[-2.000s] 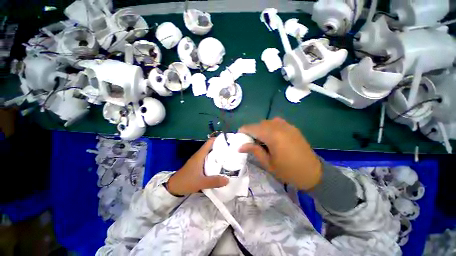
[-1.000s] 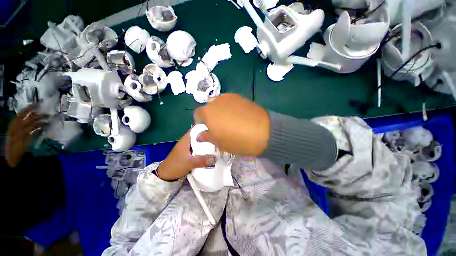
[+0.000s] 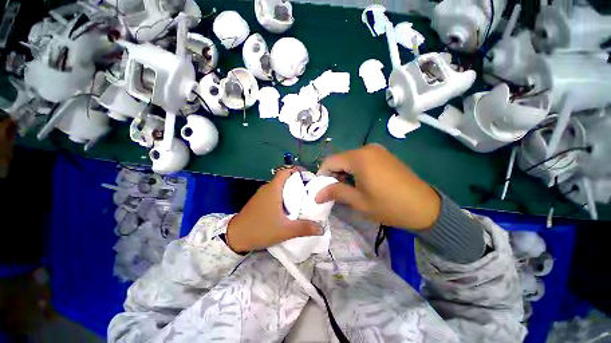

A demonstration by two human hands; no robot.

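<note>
A white camera body housing (image 3: 305, 246) is held over the lap, its white antenna (image 3: 295, 273) pointing down toward the lap. My left hand (image 3: 262, 218) grips the housing from the left, thumb across its front. My right hand (image 3: 382, 189) is at the upper right of the housing, thumb and fingers pinching the white rounded part (image 3: 319, 194) at its top. Thin dark wires show just above the fingers at the bench edge. The inside of the housing and the right fingertips are partly hidden.
The green bench (image 3: 268, 155) carries a ball head shell (image 3: 307, 121), small covers (image 3: 269, 102) and a body with antennas (image 3: 429, 84). Piles of camera bodies lie left (image 3: 67, 74) and right (image 3: 502, 110). Blue crates with white parts stand below, left (image 3: 67, 228) and right (image 3: 559, 251).
The view has swung back. My right hand has moved from over the top of the housing to its right side. Another person's hand at the left is gone; a body on the left pile lies differently.
</note>
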